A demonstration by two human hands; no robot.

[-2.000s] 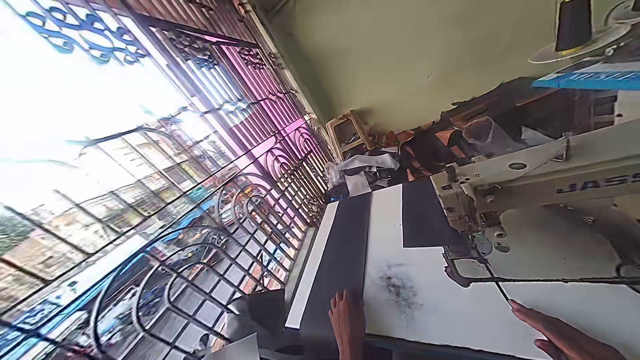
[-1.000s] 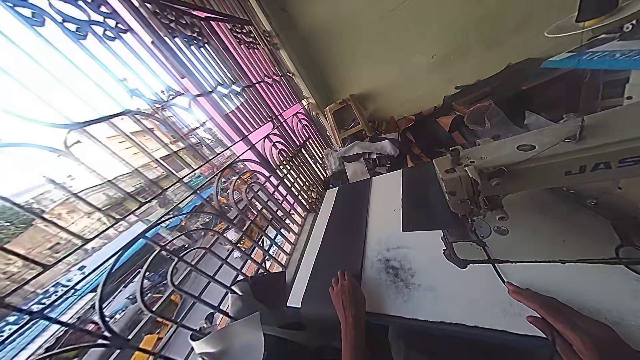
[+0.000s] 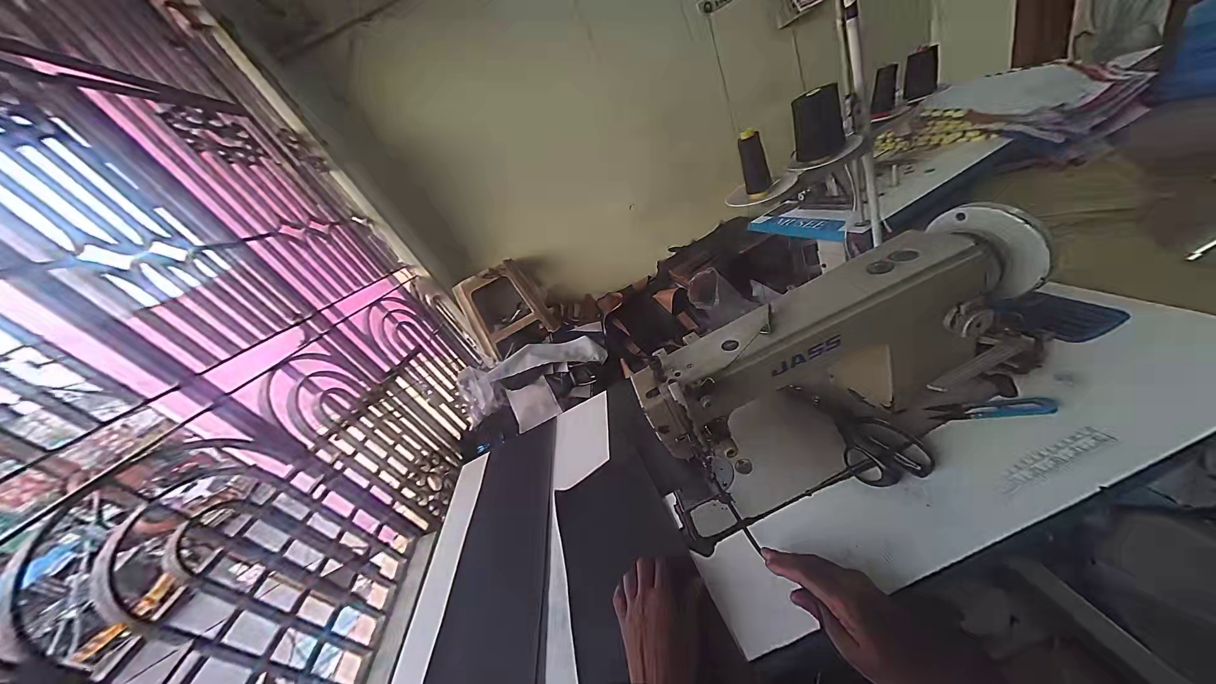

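A JASS industrial sewing machine (image 3: pixel 807 351) stands on a white tabletop. Dark sheet material (image 3: pixel 617 532) lies left of its needle area and reaches under the machine's head. My left hand (image 3: pixel 655 622) rests palm down on this material, fingers pointing to the machine. My right hand (image 3: pixel 855 608) holds the end of a thin dark rod-like tool (image 3: pixel 746 530) between thumb and forefinger; its far tip is near the presser foot and hard to make out. A long dark strip (image 3: pixel 494 560) with white beside it lies along the table's left side.
Black-handled scissors (image 3: pixel 883 451) and blue-handled snips (image 3: pixel 1007 408) lie by the machine. Thread cones (image 3: pixel 819 123) stand behind it. Scraps (image 3: pixel 541 366) and a wooden frame (image 3: pixel 503 304) are piled at the wall. A metal grille (image 3: pixel 313 475) borders the left side.
The view has swung right, showing the whole machine. My left hand has moved from the dark strip at the left to the dark material near the needle area. My right hand still holds the thin tool.
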